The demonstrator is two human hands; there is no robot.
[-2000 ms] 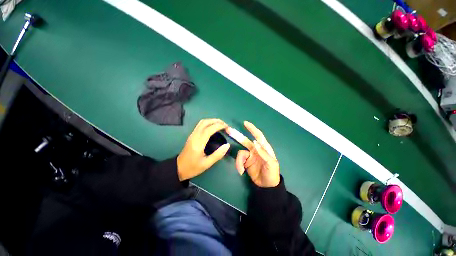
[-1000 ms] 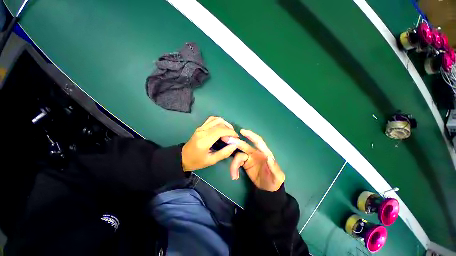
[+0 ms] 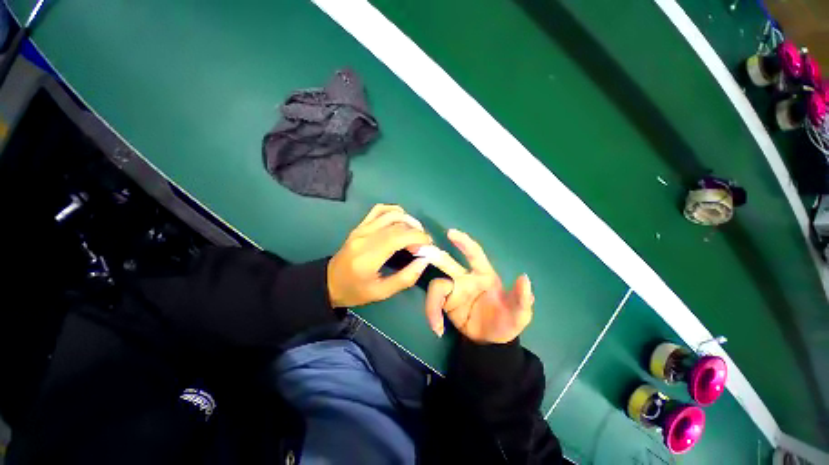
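Observation:
My left hand (image 3: 374, 259) is above the green bench (image 3: 209, 100), its thumb and fingertips closed around the tip of one finger of my right hand. A small white band, like finger tape (image 3: 425, 252), shows on that fingertip between them. A dark patch shows inside the curl of my left hand; I cannot tell now whether it is a black part or shadow. My right hand (image 3: 480, 295) is palm up with its fingers spread and holds nothing that I can see.
A crumpled dark grey cloth (image 3: 320, 136) lies beyond my left hand. Two pink-mouthed core units (image 3: 684, 427) stand at right. A cream ring-shaped core (image 3: 709, 204) lies past the white strip; more pink units (image 3: 789, 62) are top right. A black bin (image 3: 54, 182) is at left.
The view has shifted, and the hammer has mostly left it. My left fingers have closed on the taped fingertip. My right hand's fingers have spread more. The ring-shaped core has moved slightly left in view.

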